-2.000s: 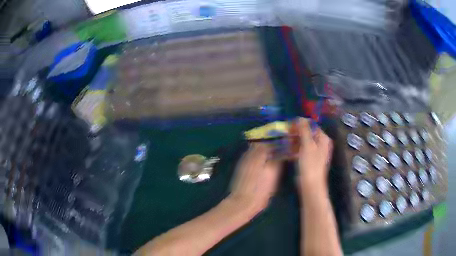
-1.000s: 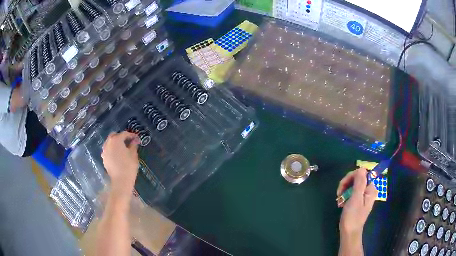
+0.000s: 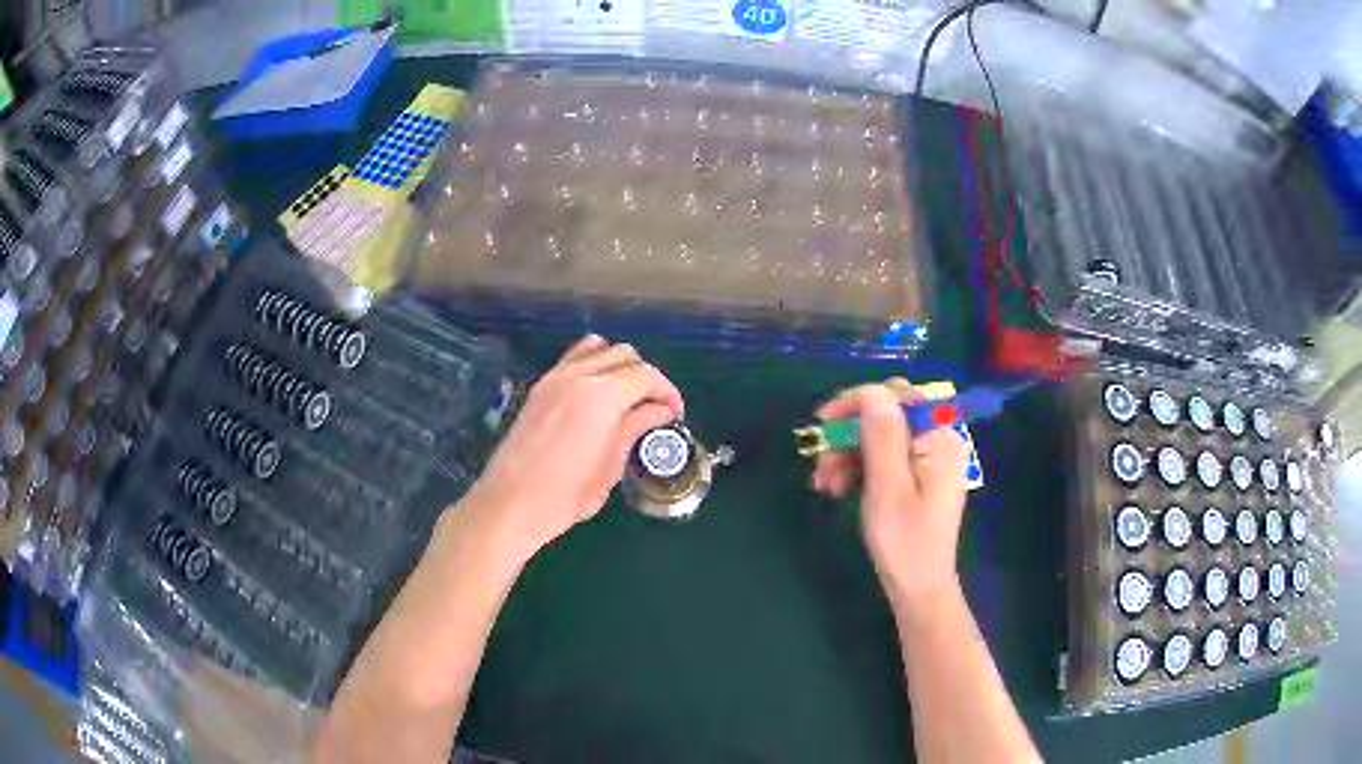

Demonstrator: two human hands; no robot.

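My left hand (image 3: 575, 433) holds a speaker driver (image 3: 662, 451), a black disc with a silver-white centre, at the top of the round metal fixture (image 3: 672, 496). Whether the driver rests on the fixture is unclear. My right hand (image 3: 904, 485) holds a test probe (image 3: 849, 433) with a green front end, brass-coloured tips and a blue rear with a red spot. The tips point left, apart from the fixture. The sheet of blue dot stickers (image 3: 972, 457) lies partly hidden behind my right hand.
A slotted supply tray (image 3: 351, 515) stands left, beside stacked filled trays (image 3: 75, 321). A blister tray (image 3: 672, 187) lies at centre back with sticker sheets (image 3: 392, 149) beside it. A filled tray (image 3: 1098, 597) and ribbed trays (image 3: 1180, 194) stand right. A red lead (image 3: 989, 224) runs back.
My left hand has moved right from the supply tray to the fixture, now with a driver. My right hand still holds the probe, its tips now pointing left. The camera view has turned right.
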